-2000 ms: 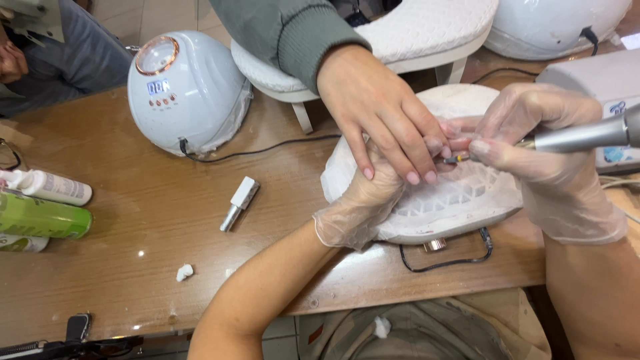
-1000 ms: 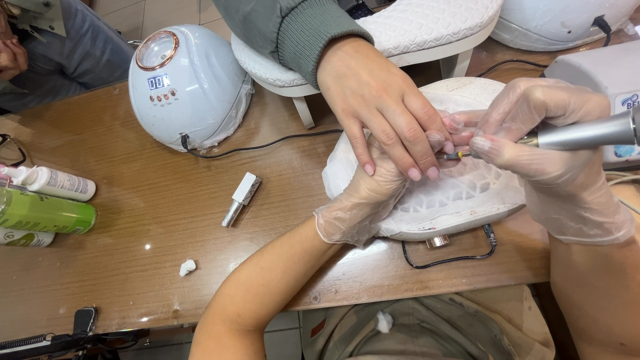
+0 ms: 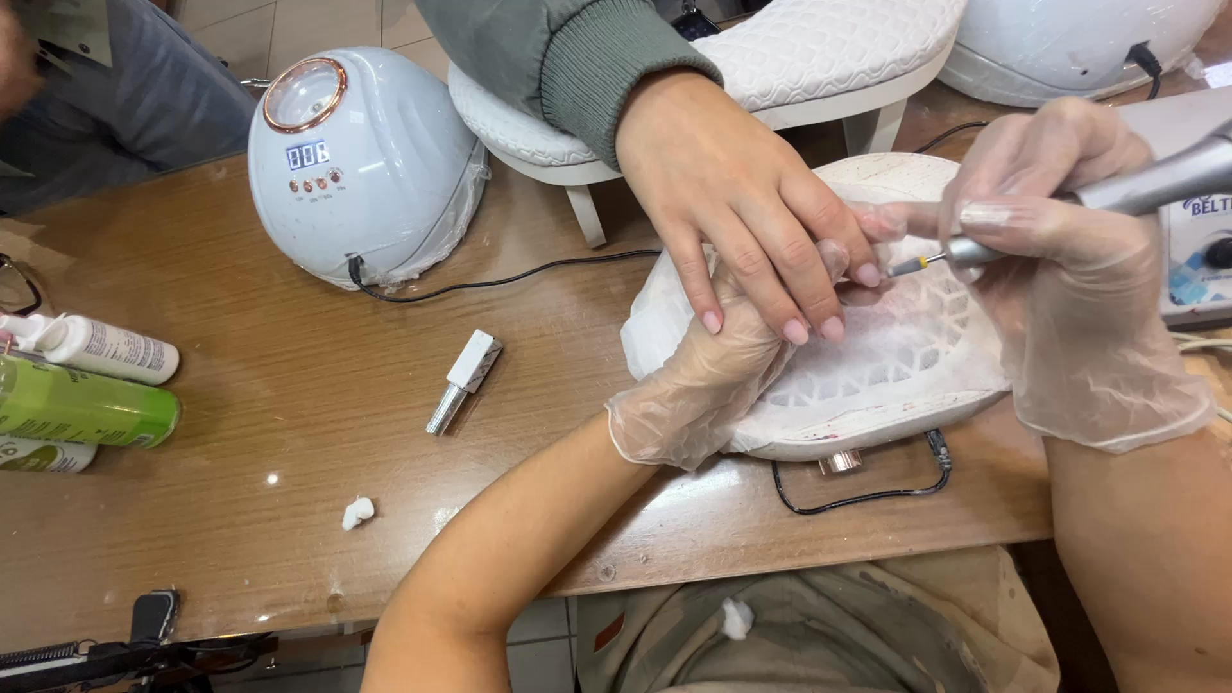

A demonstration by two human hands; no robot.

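Note:
My right hand, in a clear glove, grips the silver handpiece of an electric nail drill. Its grey bit with a yellow band points left, at the fingertips of another person's hand. That hand lies palm down, its wrist in a green ribbed cuff. From below, my gloved left hand holds the person's fingers; my own fingers are partly hidden under them. Both hands are over a white nail dust collector covered with a thin white sheet. Whether the bit touches a nail is hard to tell.
A white nail lamp stands at the back left, its black cable crossing the wooden table. A quilted armrest is behind the hands. A small nail polish bottle, a cotton piece and several bottles lie on the left. The drill's control box is at right.
The bit has moved from over the dust collector near the person's fingertips slightly to the right. My left hand still holds the person's fingers.

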